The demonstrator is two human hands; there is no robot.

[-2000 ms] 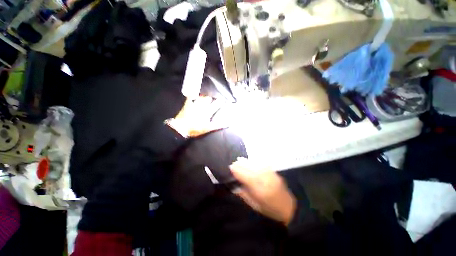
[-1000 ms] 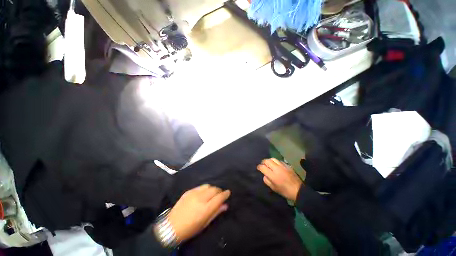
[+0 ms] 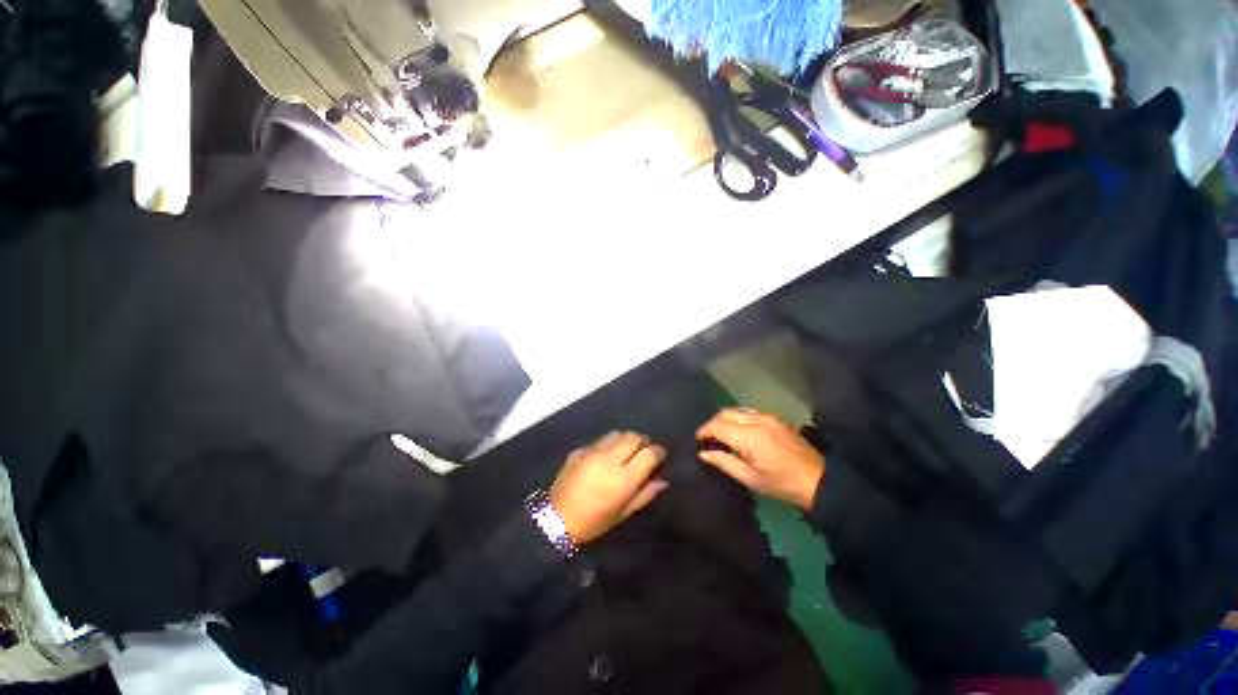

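A wide black cloth panel [image 3: 190, 340] lies on the left, its upper edge in bright glare at the needle area. The cream sewing machine head [image 3: 306, 61] is at the upper left; glare hides much of the presser foot. My left hand [image 3: 607, 486], with a metal watch at the wrist, is over dark cloth at my lap, below the table edge. My right hand [image 3: 764, 455] is just right of it, fingers bent. The hands face each other, apart. Whether the fingers pinch the dark cloth cannot be told.
Black scissors [image 3: 755, 152], a purple pen [image 3: 831, 152] and a clear notions tray [image 3: 899, 102] lie right of the machine. A light blue tassel [image 3: 754, 30] hangs above them. A white piece [image 3: 1066, 360] lies on dark cloth at right. The white lamp [image 3: 163, 116] is upper left.
The view has swung down and right. My right hand has left the panel's edge by the needle for my lap. My left hand came into view, then moved up and right, closer to my right hand.
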